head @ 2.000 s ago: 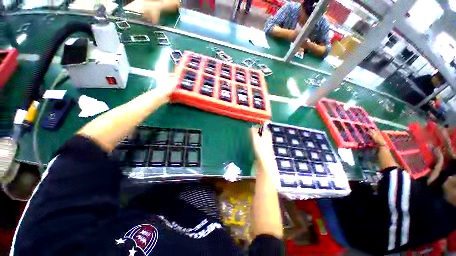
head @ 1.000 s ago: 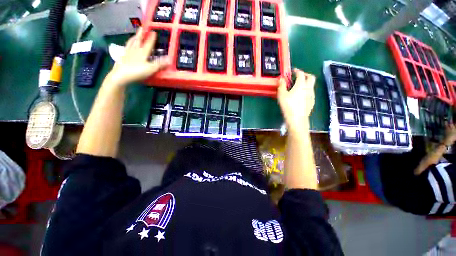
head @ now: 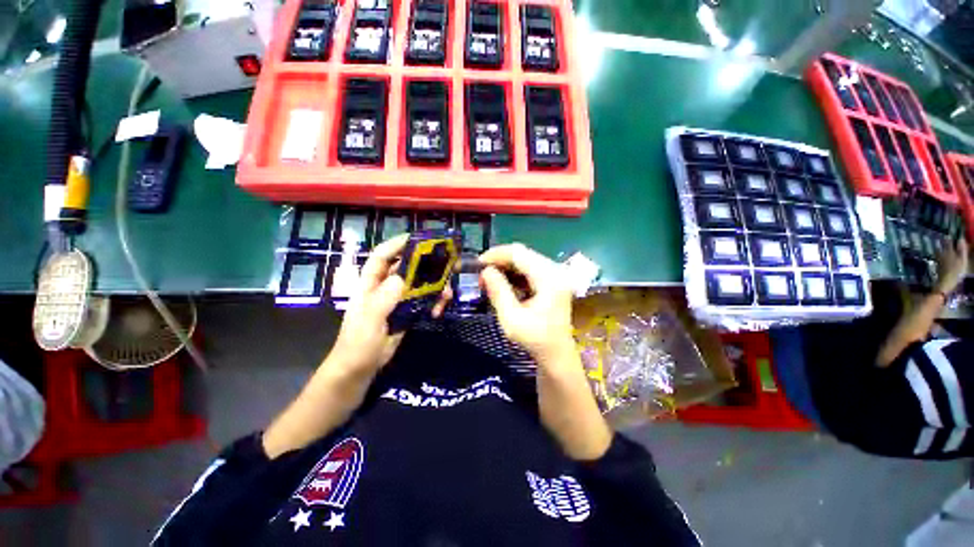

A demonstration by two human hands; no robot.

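My left hand (head: 376,294) holds a dark keypad phone (head: 409,310) upright above the bench edge. A bright yellow rectangular ring (head: 431,267) shows around the phone's screen area. My right hand (head: 529,297) is beside it with thumb and fingertips pinched close to the phone's right side; whether it grips something small there is too blurred to tell. The red-orange phone tray (head: 417,184) lies just beyond my hands, with phones in its pockets and the front left pocket without a phone. The lens tray (head: 286,256) lies partly under the tray's front edge and behind my hands.
A second lens tray (head: 696,256) lies to the right. A separate phone (head: 157,171), a ribbed duct (head: 71,107) and a cream nozzle (head: 64,299) are at left. An open waste box (head: 700,369) sits below the bench edge. Another person's hand (head: 951,267) is at far right.
Both hands have left the phone tray and come together nearer my body. My left hand has taken a phone, and the tray's front left pocket is now without one.
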